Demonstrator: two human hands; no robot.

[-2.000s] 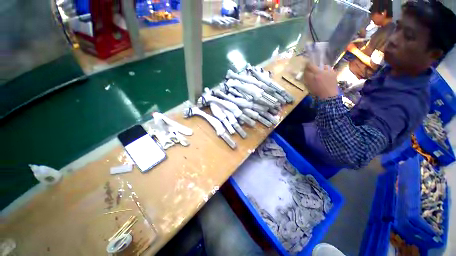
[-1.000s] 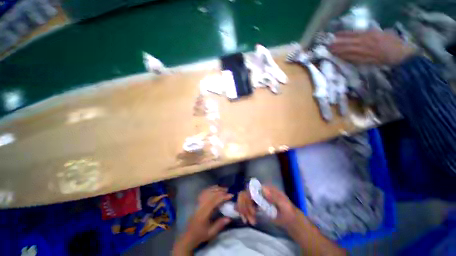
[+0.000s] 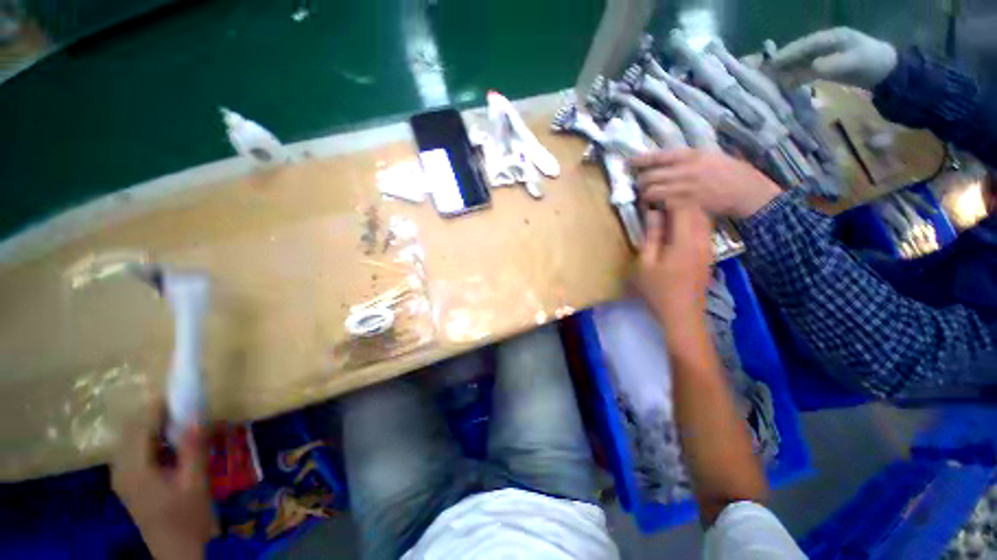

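My left hand [image 3: 169,481], blurred at the lower left, holds a pale grey-white handle body [image 3: 188,345] upright near the bench's front edge, its bent head pointing left. My right hand [image 3: 676,268] reaches over the blue bin to the near end of the handle heap [image 3: 667,120]. Its fingertips are beside the stub of the nearest handle body [image 3: 621,181]; whether they grip it is unclear. Another person's bare hand [image 3: 705,181] lies just behind my fingers, over the same handles.
The other person's gloved hand [image 3: 836,55] is at the heap's far side. A phone [image 3: 450,164], white gloves [image 3: 512,148], a small white bottle [image 3: 251,137] and a white loop [image 3: 370,319] with thin sticks lie on the bench. A blue parts bin [image 3: 596,405] stands right of my knees.
My hands have parted from over my lap: the left went left and now holds a handle body, the right went up to the heap. The small pale pieces no longer show in them.
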